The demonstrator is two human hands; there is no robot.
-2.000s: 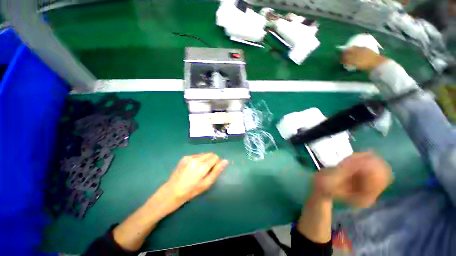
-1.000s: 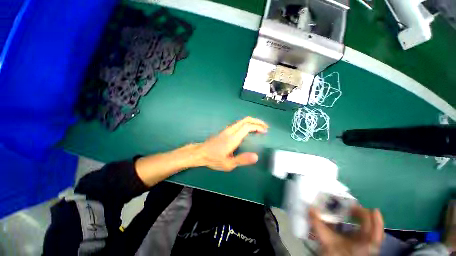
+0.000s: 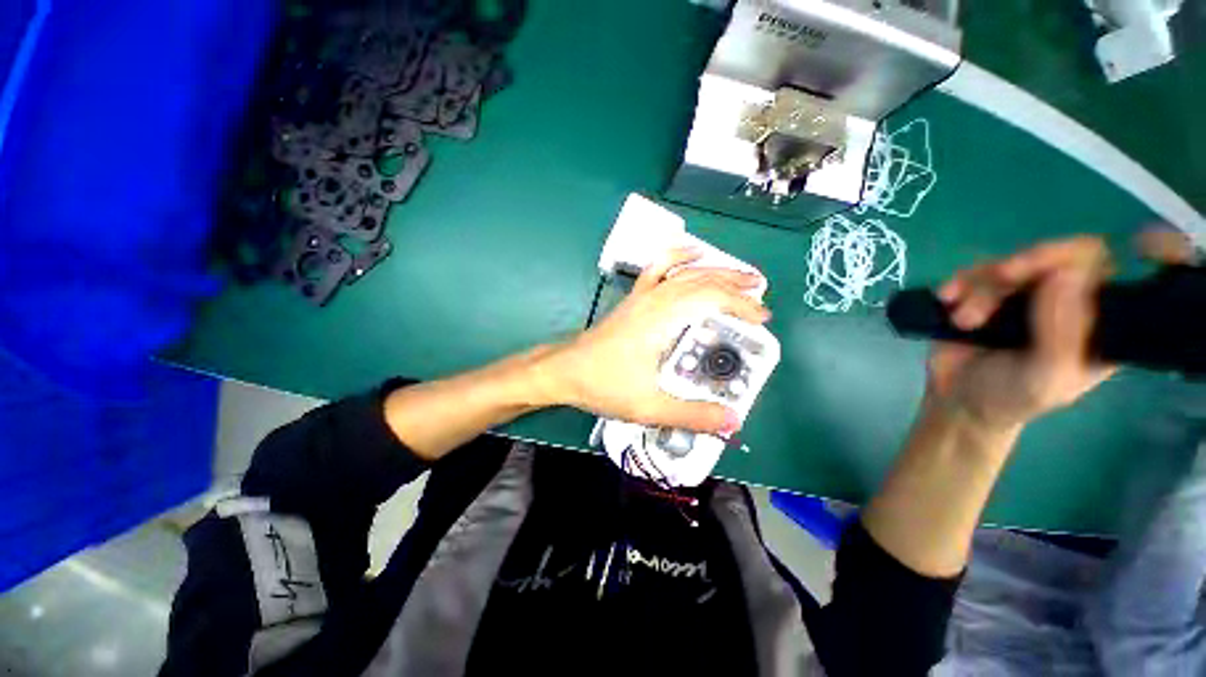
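My left hand (image 3: 648,337) grips a white camera housing (image 3: 642,236) at the bench's front edge. Its fingers lie over the top and its thumb below the front. The round black lens module (image 3: 721,361) faces up, with no black plate over it. Thin red and dark lead wires (image 3: 657,479) hang from the housing's lower end. My right hand (image 3: 1025,331) is closed around the thick black electric screwdriver (image 3: 1151,321), right of the housing and apart from it. The screwdriver's narrow tip cannot be made out.
The screw feeder (image 3: 780,132) stands behind the housing, with tangled white loops (image 3: 857,265) beside it. Black faceplates (image 3: 351,185) lie in a loose pile at left, next to a blue bin (image 3: 106,172). Another white unit (image 3: 1133,40) is at the top right. A person's sleeve (image 3: 1170,556) shows at right.
The housing has moved left from my right hand into my left hand, its lens now facing up. My right hand has let it go, moved up and right, and taken hold of the screwdriver.
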